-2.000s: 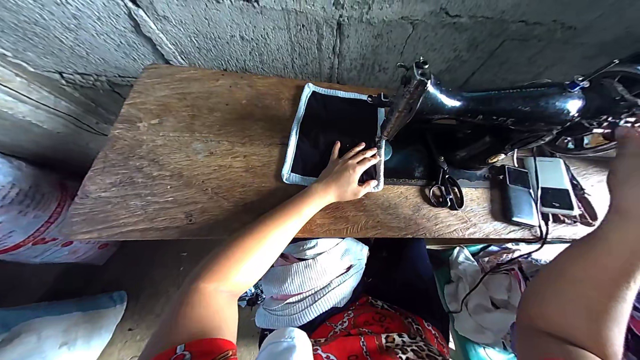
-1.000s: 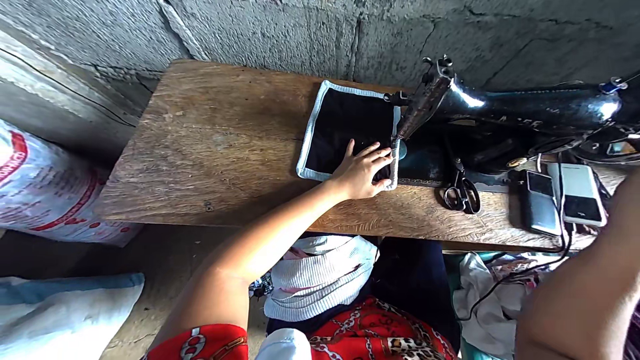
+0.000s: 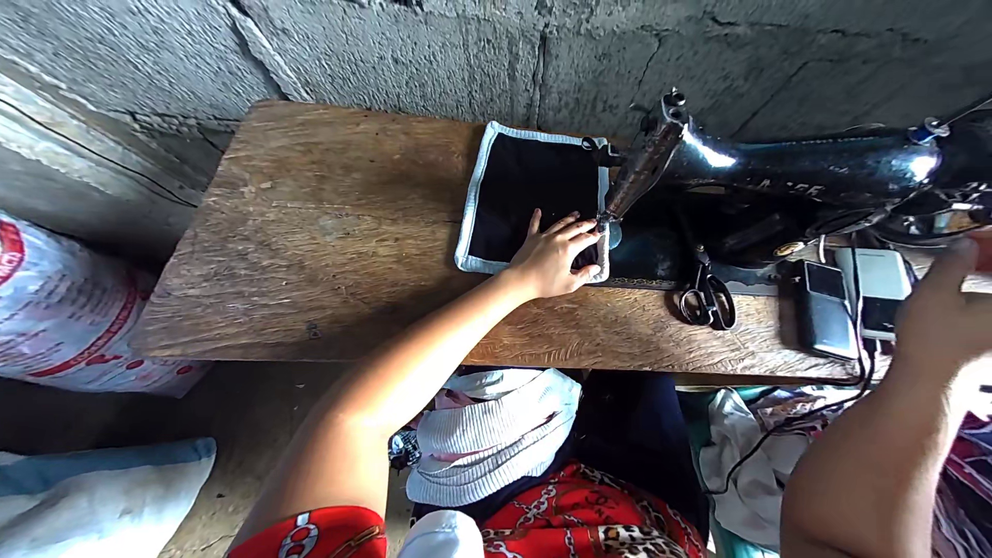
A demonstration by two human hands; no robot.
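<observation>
A black fabric square with a pale blue border [image 3: 515, 186] lies flat on the wooden table, its right edge under the needle end of a black sewing machine [image 3: 821, 167]. My left hand [image 3: 554, 256] rests on its lower right corner, fingers spread beside the presser foot. My right hand [image 3: 942, 302] is at the right edge of the view, close to the machine's wheel side; its fingers are partly cut off, so its grip is unclear. Black-handled scissors [image 3: 707, 298] lie on the table against the machine bed.
On the wooden table [image 3: 325, 232], a dark device [image 3: 829, 310] and a white one [image 3: 876, 287] lie with cables near my right forearm. A concrete wall [image 3: 465, 70] stands behind. Printed sacks [image 3: 77, 310] are at the left; ribbed white cloth [image 3: 496, 434] lies over my lap.
My left hand remains on the fabric's lower right corner. Between the first and second frames the view shifts left. Little else has plainly changed.
</observation>
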